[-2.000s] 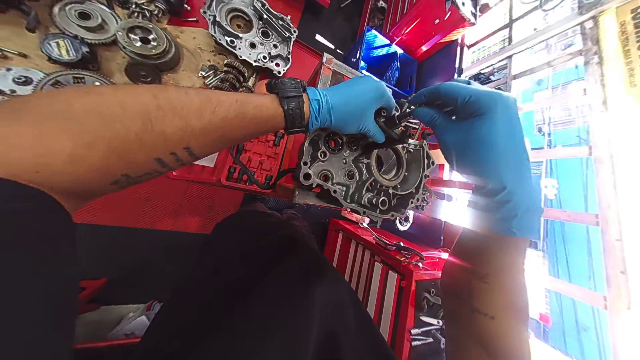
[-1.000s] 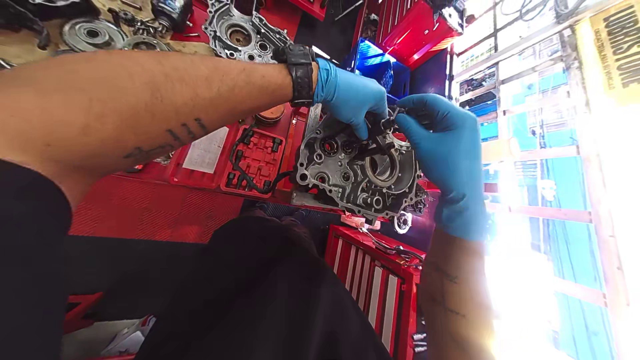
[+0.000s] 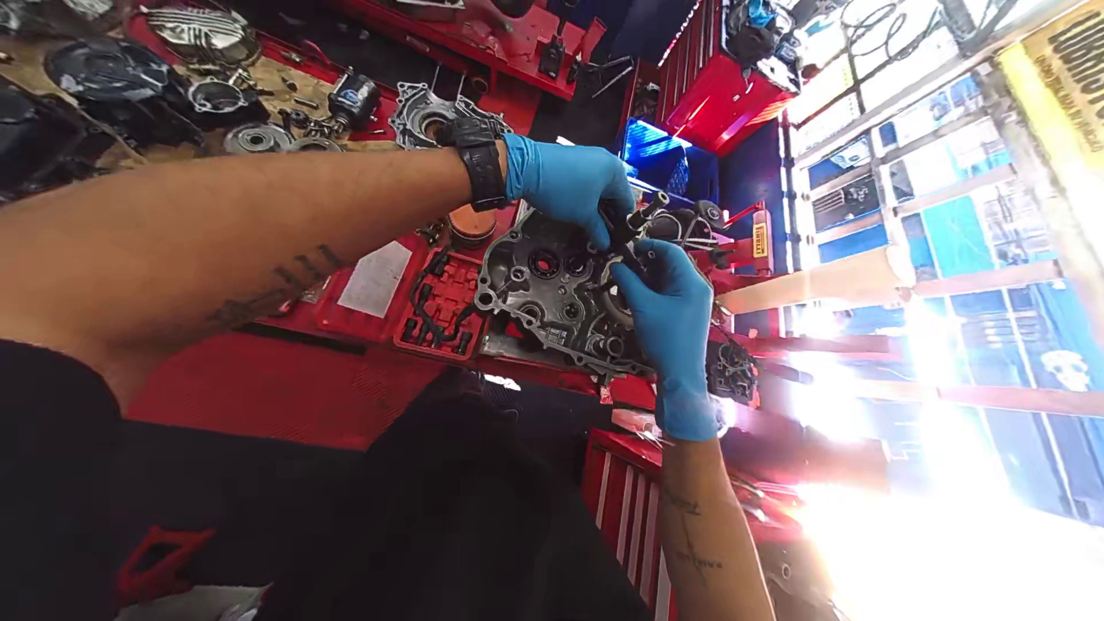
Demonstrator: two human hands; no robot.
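Note:
A grey metal engine crankcase half (image 3: pixel 552 297) lies on the bench, its bearings and bores facing up. Over its upper right part my left hand (image 3: pixel 576 185), in a blue glove with a black watch at the wrist, grips a dark metal part (image 3: pixel 634 226) whose exact kind I cannot tell. My right hand (image 3: pixel 671 302), also gloved in blue, has thumb and fingers closed at the lower end of that same part, above the large bore. The fingers partly hide both the part and the bore.
Left of the crankcase is an open red tool case (image 3: pixel 444 302) with black pieces. A round orange-brown part (image 3: pixel 472 226) stands behind it. Another casing half (image 3: pixel 431 116) and a spray can (image 3: pixel 354 99) lie farther back. A red tool cabinet (image 3: pixel 634 500) stands below, a blue bin (image 3: pixel 668 159) behind.
My right hand has come down over the crankcase, its fingers now lower beside the large bore. My left hand stays at the dark part. The view has shifted.

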